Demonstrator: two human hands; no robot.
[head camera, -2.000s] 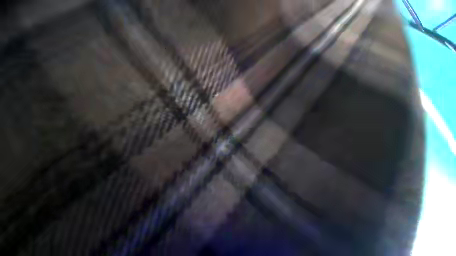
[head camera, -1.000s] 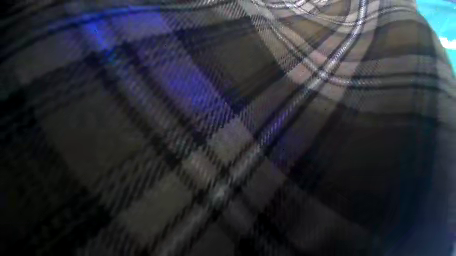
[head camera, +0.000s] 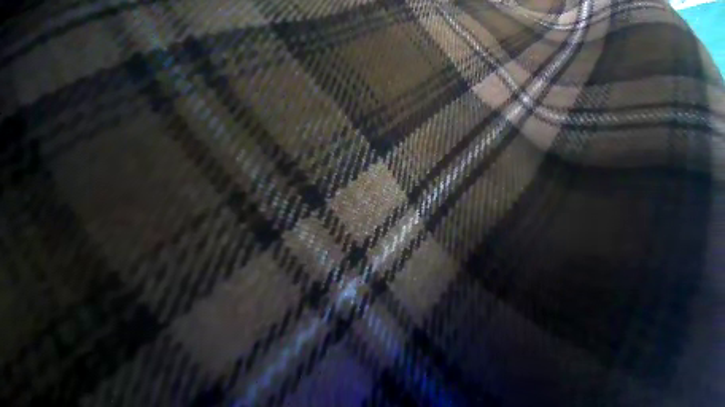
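A plaid flannel shirt (head camera: 370, 199) fills nearly the whole head view, very close to the camera. It has brown, tan and black checks with white lines, and it bends in folds toward the upper right. A faint violet tint lies on the cloth at the bottom middle. Neither my left hand nor my right hand is in view. No held or worked item shows; the cloth hides what lies in front of me.
A small sliver of bright turquoise-green surface (head camera: 707, 33) shows at the top right corner, with an overexposed white patch at its upper edge. What it belongs to cannot be told.
The cloth covers more of the right side than two seconds ago, and the turquoise area has shrunk to the corner. The violet patch at the upper left has gone; the checks look sharper.
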